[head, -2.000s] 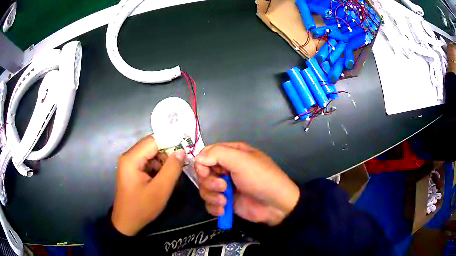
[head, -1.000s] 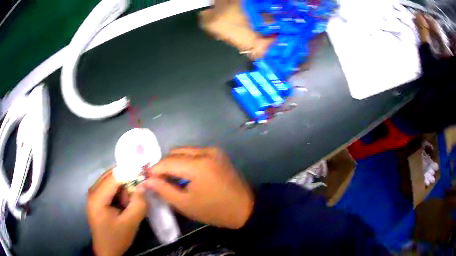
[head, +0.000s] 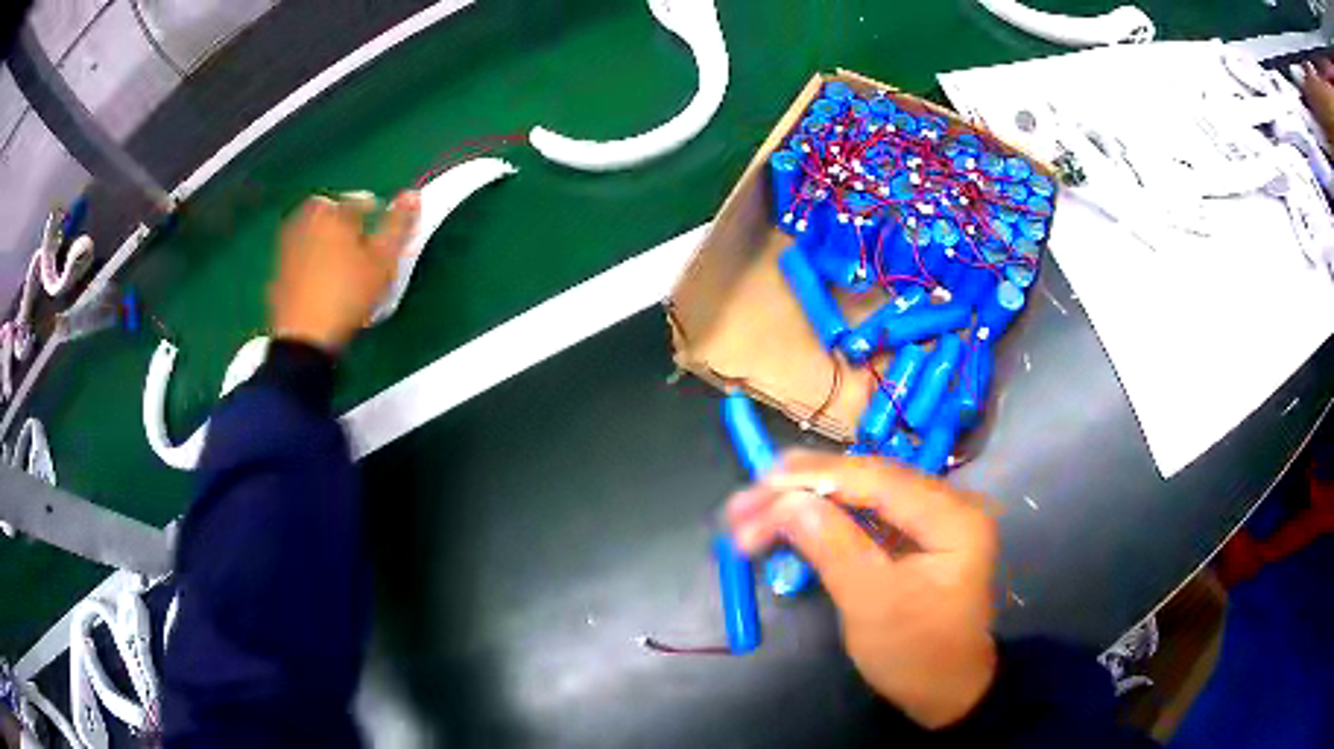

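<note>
My left hand (head: 334,271) is over the green conveyor, its fingers at the covered round end of a white open housing (head: 427,227). Red wires (head: 476,147) run from the housing to a white curved arm (head: 644,147), also on the conveyor. My right hand (head: 892,571) is over the loose blue battery cells in front of the carton, with blurred fingertips close together. One cell (head: 737,597) lies below the fingertips with its lead to the left. Another cell (head: 749,435) lies just above them. Whether the fingers grip a cell is unclear.
The brown carton (head: 732,315) of blue cells stands at centre right. A white sheet (head: 1156,351) with loose white parts lies at right. A white rail (head: 512,344) separates bench and conveyor. Other white units are at left. Another person's hand shows at top right.
The view has swung toward the conveyor. My left hand and the housing with its curved arm have moved from the bench onto the conveyor. My right hand has left the housing for the cells.
</note>
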